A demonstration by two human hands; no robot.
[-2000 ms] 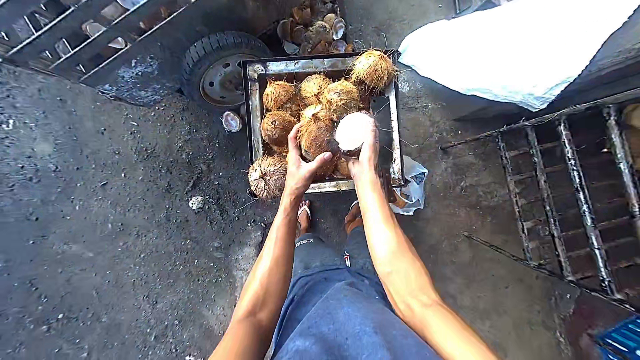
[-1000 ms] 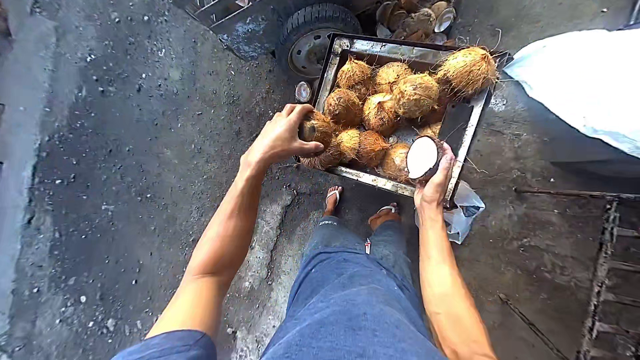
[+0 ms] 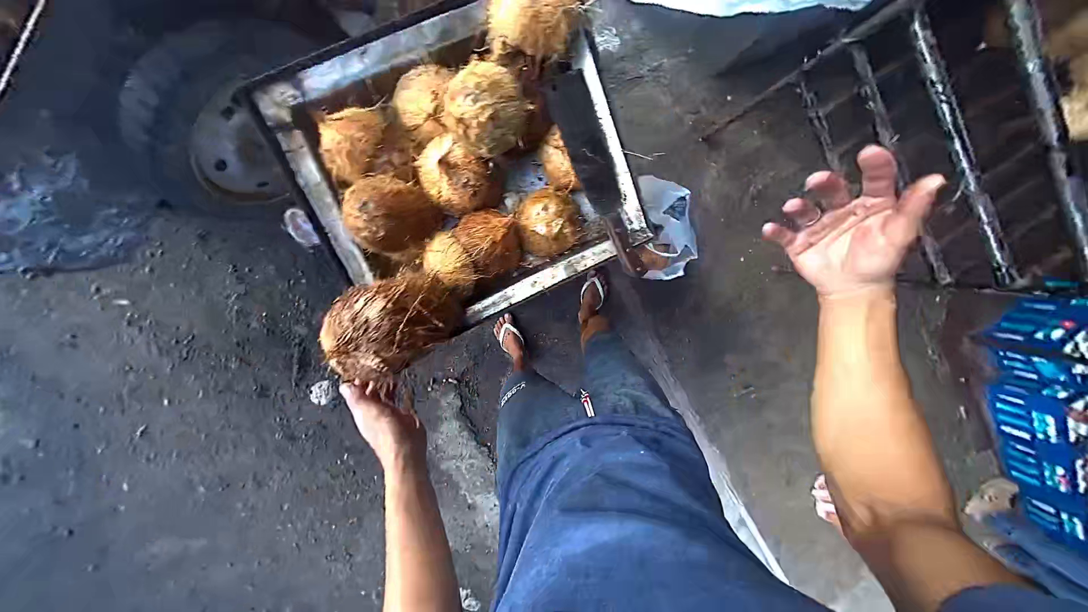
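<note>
My left hand [image 3: 382,416] is under the near end of a large fibrous brown coconut [image 3: 378,327] at the tray's lower left corner, its fingers mostly hidden by the husk. Several husked coconuts [image 3: 484,106] lie in the metal-rimmed tray [image 3: 544,276]. A machete-like dark blade [image 3: 586,140] lies along the tray's right side, its handle over the near rim. Out to the right, my right hand [image 3: 854,229] is raised palm up with its fingers spread, holding nothing.
A wheel [image 3: 234,144] stands left of the tray. A plastic bag [image 3: 671,225] lies at its right. Metal bars [image 3: 960,140] stand at the upper right, above a blue patterned item [image 3: 1041,416]. My sandalled feet [image 3: 510,336] are just below the tray.
The white-fleshed coconut piece has left my right hand, which has moved right and opened. My left hand is now at the big coconut by the tray corner. The view has shifted.
</note>
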